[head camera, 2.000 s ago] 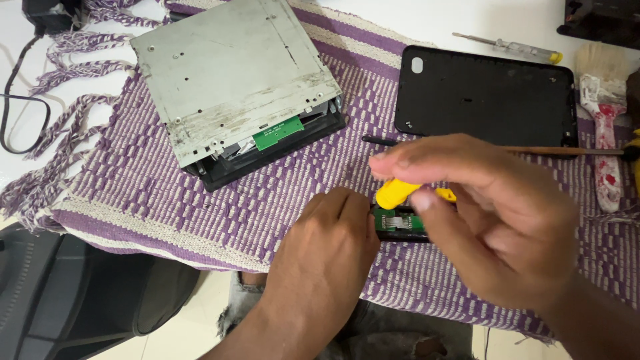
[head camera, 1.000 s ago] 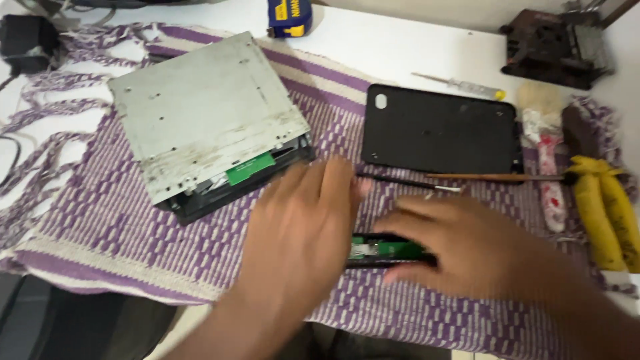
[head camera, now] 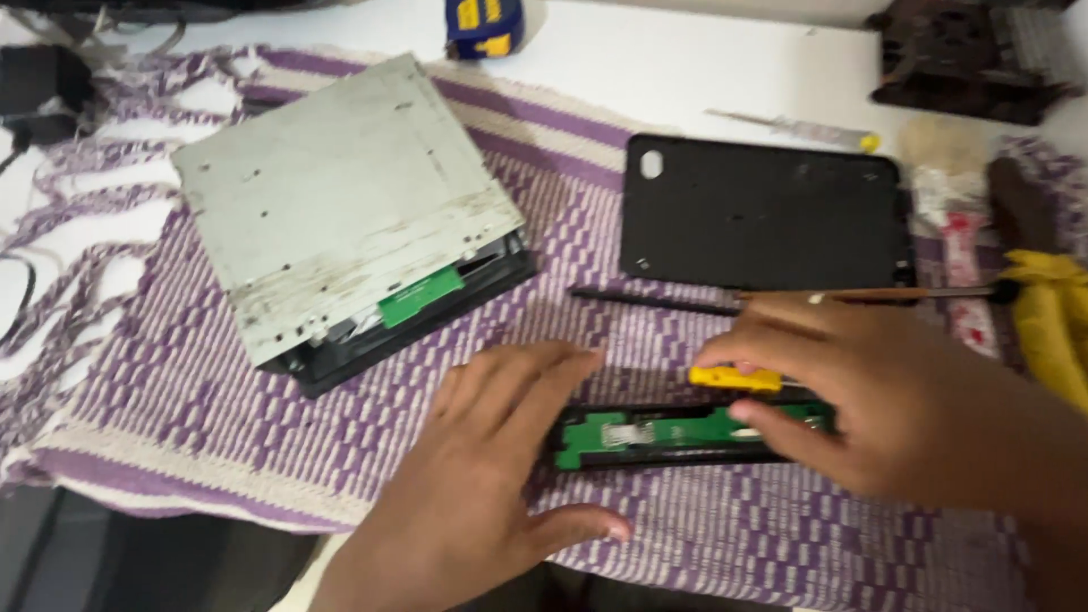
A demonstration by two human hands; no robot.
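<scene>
A narrow green circuit board in a long black housing lies on the woven cloth, between my hands. My left hand is at its left end, fingers and thumb spread, holding nothing. Between the thumb and fingers of my right hand is a yellow-handled screwdriver, its handle pointing left over the board; my hand hides its tip. Up and to the left rests a metal-cased electronic unit, dusty and scratched, with a green board showing at its black front edge.
A black plastic cover lies behind my right hand, near a dark thin rod and a clear-handled screwdriver. A brush and a yellow object are at right. A tape measure and a dark device stand behind.
My left hand has opened away from the housing's left end. The yellow screwdriver, upright over the board two seconds ago, now lies nearly level in my right hand. The view has shifted.
</scene>
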